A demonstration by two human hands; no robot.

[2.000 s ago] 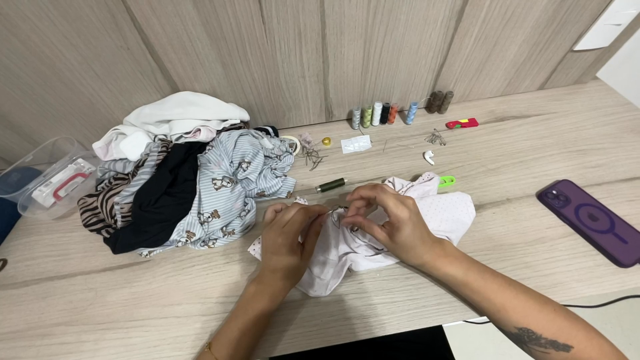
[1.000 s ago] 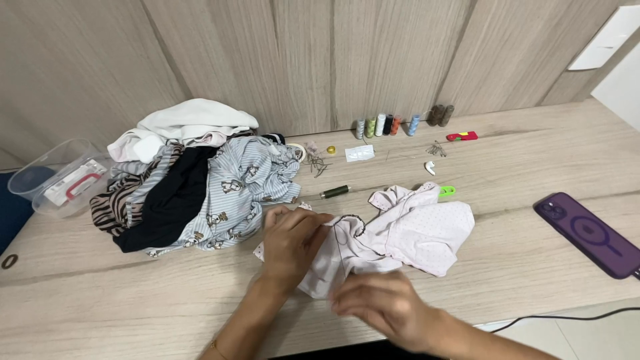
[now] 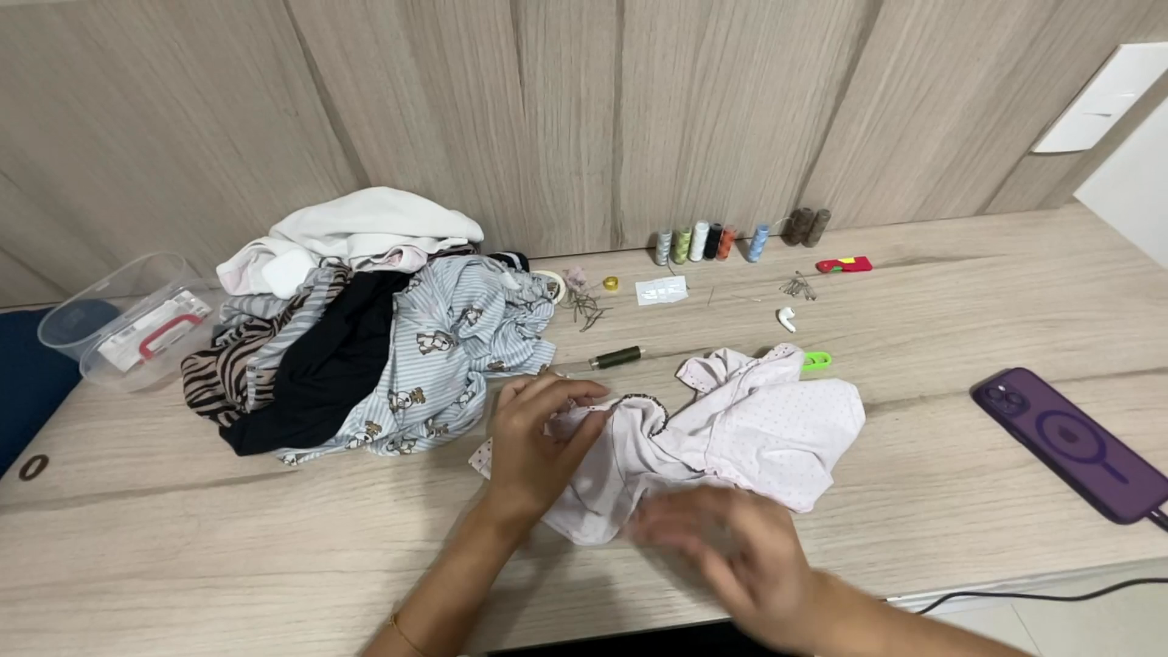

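A pale pink dotted garment [image 3: 766, 438] lies bunched on the wood-grain desk, with a dark stitched edge curving along its middle. My left hand [image 3: 543, 438] pinches the garment's left part between thumb and fingers. Over the lower edge of the cloth is my right hand [image 3: 730, 547], blurred, its fingers curled apart; whether it holds a needle or thread cannot be seen. A dark green thread spool [image 3: 617, 357] lies just behind the garment. A bright green plastic tool [image 3: 817, 361] shows partly from behind the cloth's far edge.
Piled clothes [image 3: 365, 338] and a clear plastic box [image 3: 137, 319] are at left. Several thread spools [image 3: 699, 241] stand by the back panel, near loose pins [image 3: 799, 286], a red tool [image 3: 845, 265] and a white earbud [image 3: 787, 318]. A purple-cased phone [image 3: 1068, 438] lies at right.
My right hand has moved from beside my left hand, at the stitched edge, down toward the desk's front edge. My left hand stays at the garment's left part.
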